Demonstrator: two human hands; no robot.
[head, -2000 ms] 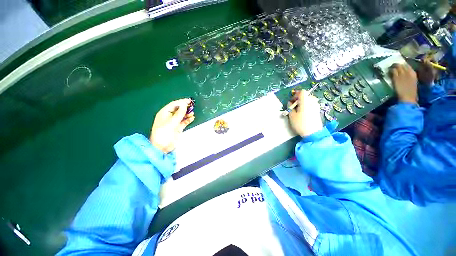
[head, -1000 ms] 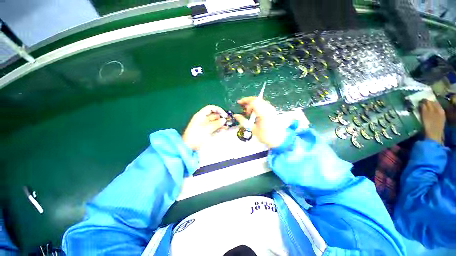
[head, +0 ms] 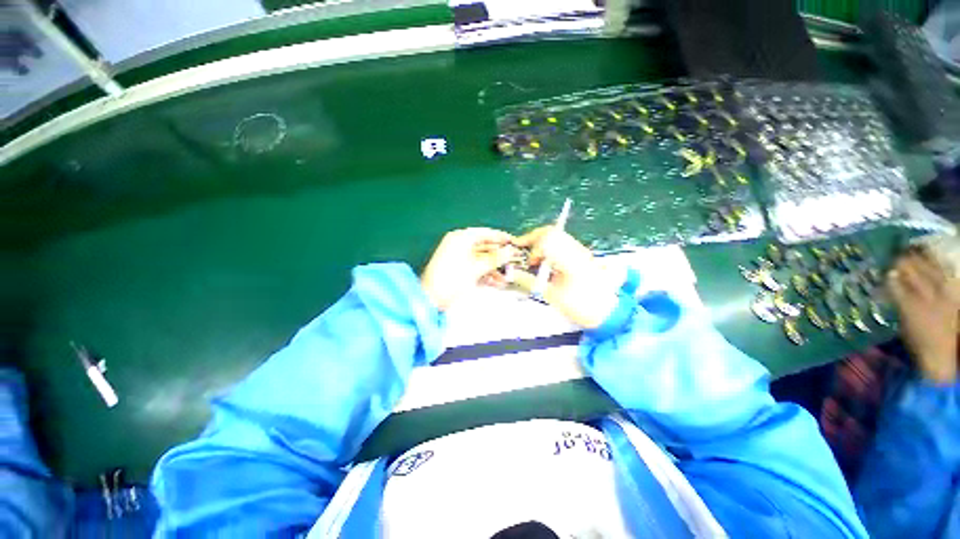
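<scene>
My left hand point(head: 468, 268) and my right hand point(head: 568, 276) meet above the white work sheet point(head: 655, 276) with its black stripe. My left fingertips hold a small dark unit point(head: 513, 264), partly hidden by the fingers of both hands. My right hand holds a slim white hand tool point(head: 564, 216), its end pointing up and away. My right fingertips are at the unit; whether they also grip it is not clear. The round gold-yellow piece cannot be made out near the hands.
A partly filled clear tray point(head: 632, 190) and a fuller glossy tray point(head: 832, 158) lie beyond at right. Loose crescent parts point(head: 821, 284) lie near a neighbour's hand point(head: 926, 305). A white-and-dark tool point(head: 97, 379) lies at left. Another blue sleeve point(head: 26, 453) shows at left.
My right hand has come left from beside the loose parts to my left hand, and both are now closed together around the unit. The view has shifted left.
</scene>
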